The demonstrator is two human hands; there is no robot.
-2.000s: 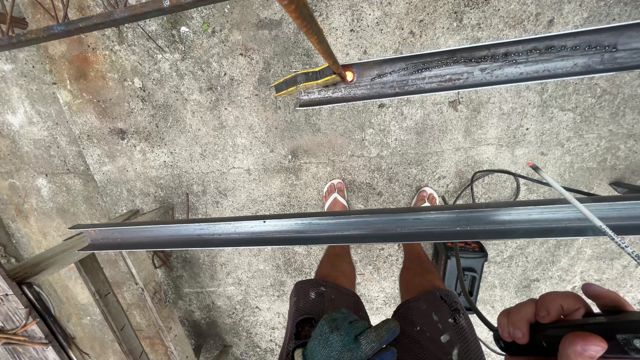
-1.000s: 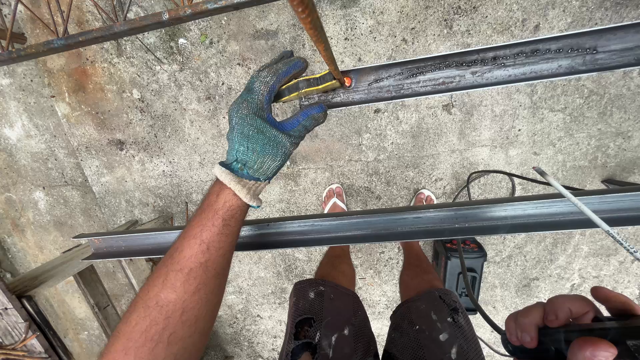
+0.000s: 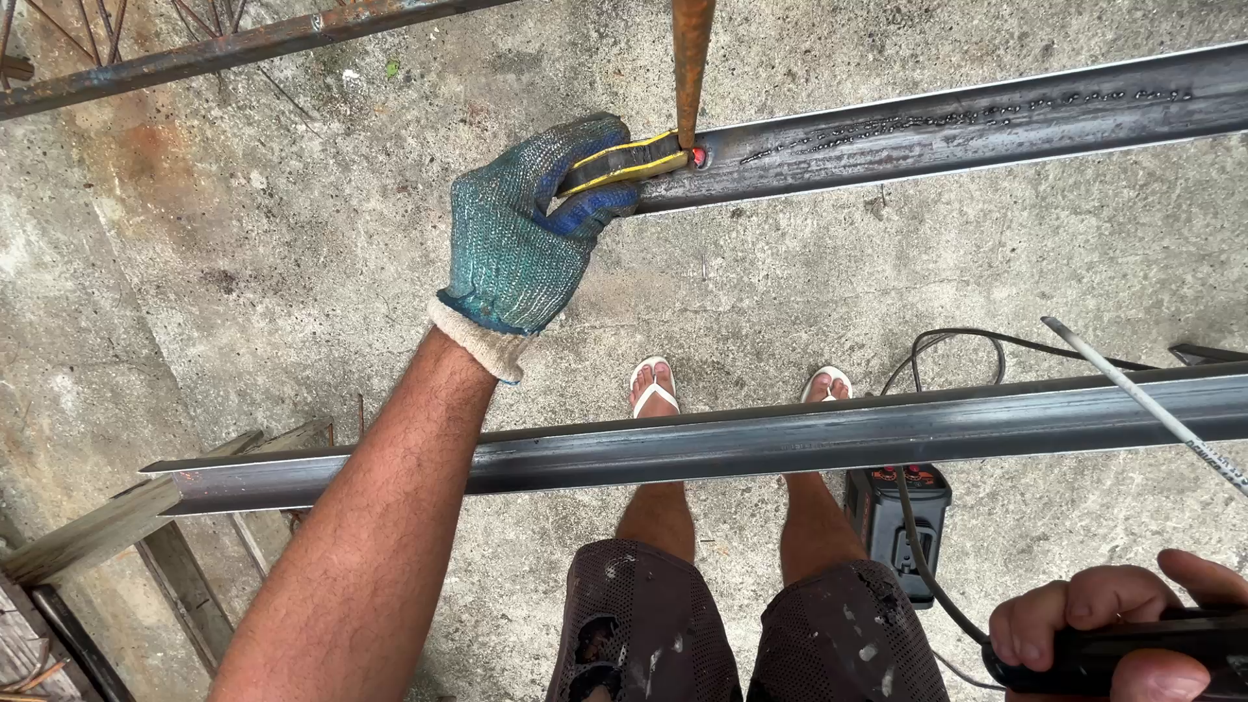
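Observation:
My left hand [image 3: 531, 219], in a blue-green knitted work glove, grips a black and yellow magnetic welding holder [image 3: 624, 164] at the left end of the far steel channel [image 3: 936, 127]. A rusty steel rod [image 3: 691, 73] stands with its lower end on that channel, beside a red-glowing spot [image 3: 698, 156]. My bare right hand [image 3: 1111, 624] holds a black electrode holder [image 3: 1121, 651] at the lower right. A pale welding electrode [image 3: 1150, 405] slants up and left above it; where it is clamped is out of view.
A nearer steel channel [image 3: 780, 434] crosses in front of my legs, its left end on a wooden support [image 3: 107, 517]. A black welding machine [image 3: 902, 526] with a cable stands on the concrete floor [image 3: 322, 322]. A rusty bar [image 3: 244, 54] lies at the upper left.
My left hand has reached up from near my lap to the black and yellow holder and closed on it. The glow at the rod's foot has dimmed from bright orange to red.

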